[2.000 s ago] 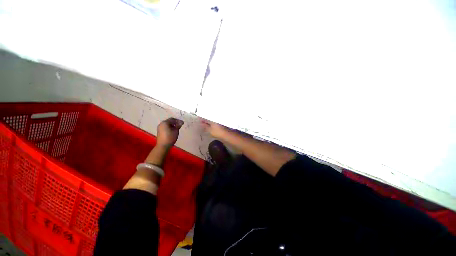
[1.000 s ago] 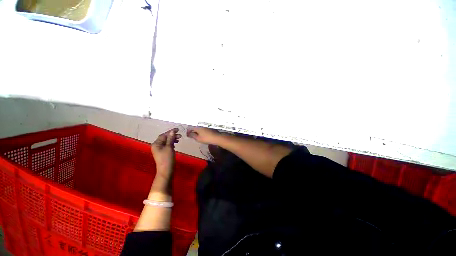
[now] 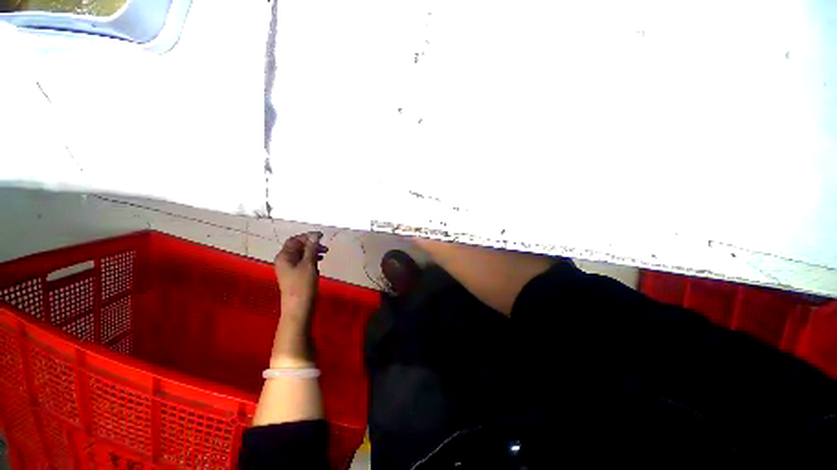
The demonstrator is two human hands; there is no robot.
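Observation:
A thin dark thread [image 3: 184, 210] runs along the front of the white table [image 3: 551, 138] towards my left hand [image 3: 301, 262]. My left hand is raised over the red crate's far edge, fingertips pinched together on what looks like the thread. A fine curved strand also shows just right of the fingertips. My right forearm reaches up to the table's front edge. My right hand is hidden beyond the wrist, at or under that edge.
A large red perforated crate [image 3: 174, 376] stands below left. Red crates [image 3: 707, 303] show under the table at right. A white-rimmed tray [image 3: 165, 32] is cut off at top left. A dark rounded thing [image 3: 399, 268] lies by my dark clothing.
My right hand, visible near my left one a second ago, has gone out of sight at the table edge. My left hand stays raised and pinched. The view has shifted from two seconds ago.

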